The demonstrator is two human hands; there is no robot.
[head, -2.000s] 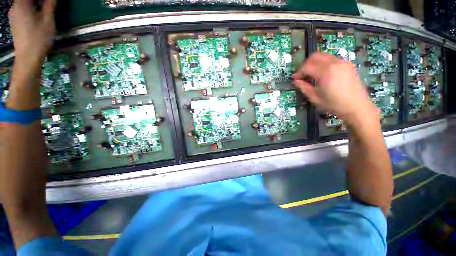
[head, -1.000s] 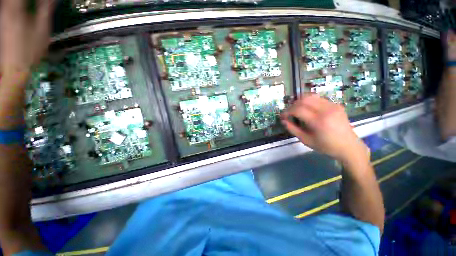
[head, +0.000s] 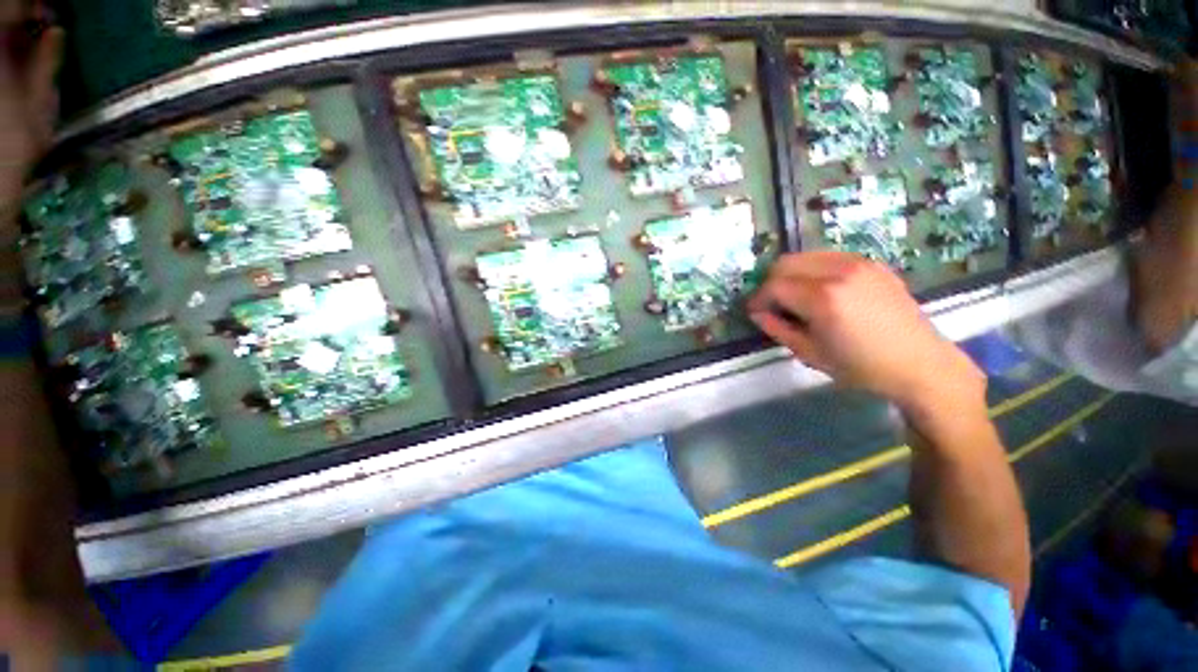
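Note:
My right hand (head: 841, 322) is curled with fingertips together at the lower right corner of a carrier (head: 440, 328), beside a green circuit board (head: 703, 263). Whether it holds a small part is hidden by the fingers. My left hand (head: 29, 92) is dark, blurred and cut off by the left edge, with the forearm running down that edge. Several more green circuit boards with white and silver parts, such as one at centre (head: 499, 147), sit in the carriers.
A pale conveyor rail (head: 434, 475) runs along the near side, another along the far side. Beyond it, a component pile (head: 230, 13) lies on a green mat. Another person's arm (head: 1163, 276) is at the right edge. Yellow lines mark the floor below.
My right hand has moved down and slightly left from the right side of the upper boards. My left hand has moved left, mostly out of view. Another person's arm has appeared at the right.

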